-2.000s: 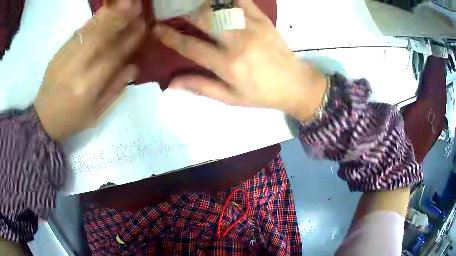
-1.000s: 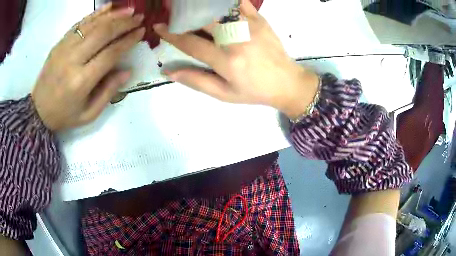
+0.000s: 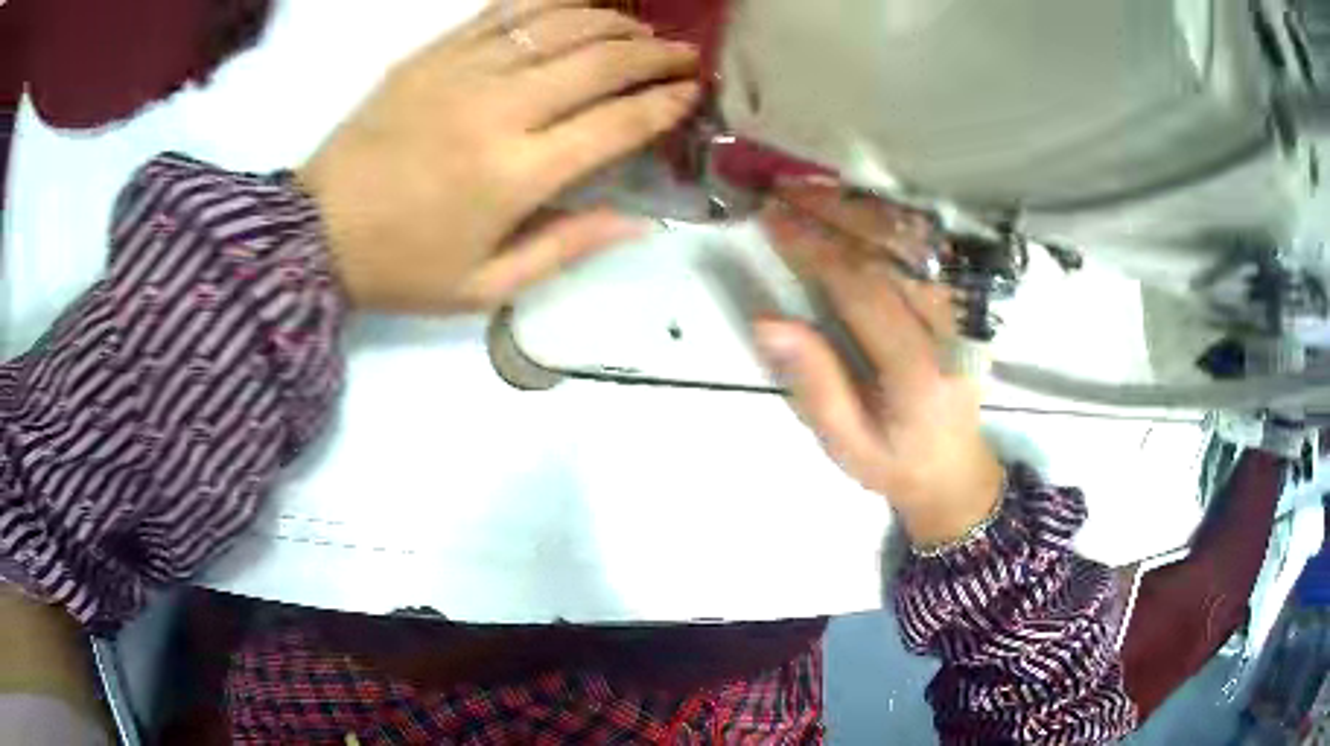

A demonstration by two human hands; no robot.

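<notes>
A dark red cloth piece [image 3: 697, 41] lies at the needle area under the pale grey machine head [image 3: 1006, 88], mostly hidden by my hands and the head. My left hand [image 3: 511, 153] lies palm down with its fingertips on the cloth's left side, thumb apart. My right hand [image 3: 875, 343] is blurred and partly behind the head's metal parts, its fingertips near the cloth's right edge. Neither hand is closed round the cloth. The presser foot [image 3: 718, 146] is blurred between the hands.
More red cloth [image 3: 124, 51] lies at the upper left of the white table [image 3: 438, 481]. Red cloth [image 3: 1211, 583] hangs at the far right. A checked apron [image 3: 481, 700] and a dark red strip show below the table's front edge. A grey tube runs right of my right hand.
The view has swung, so the machine head shows much more and the hands sit further right. Less red cloth shows between the hands. My right hand now sits lower and its fingers point more upward.
</notes>
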